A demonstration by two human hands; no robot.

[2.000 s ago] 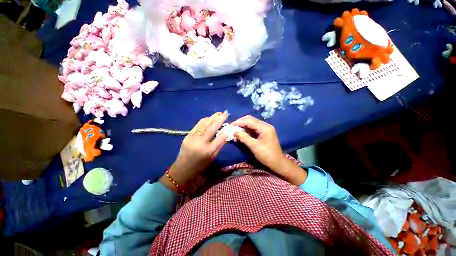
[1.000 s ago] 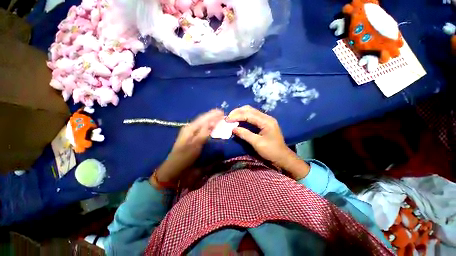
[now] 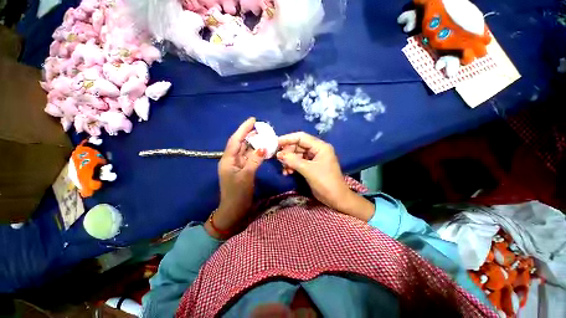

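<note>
A small plush piece (image 3: 265, 138), white under the glare, is held up above the blue cloth. My left hand (image 3: 239, 164) grips it between thumb and fingers on its left side. My right hand (image 3: 315, 166) is at the piece's lower right edge, thumb and fingertips pinched together; any needle or thread there is too fine to see. A thin beige-grey speckled cord (image 3: 180, 153) lies flat to the left, its right end hidden behind my left hand.
A pink plush heap (image 3: 102, 77) lies back left, beside a clear plastic bag (image 3: 248, 56). Loose stuffing (image 3: 329, 102) lies ahead. An orange toy (image 3: 456, 34) sits on cards at right, a smaller one (image 3: 87, 168) at left near a green disc (image 3: 102, 222). A cardboard box (image 3: 31, 136) stands far left.
The white piece is now raised and turned with its round face showing, in my left fingers. My right hand has drawn to its right edge. The camera view has shifted slightly.
</note>
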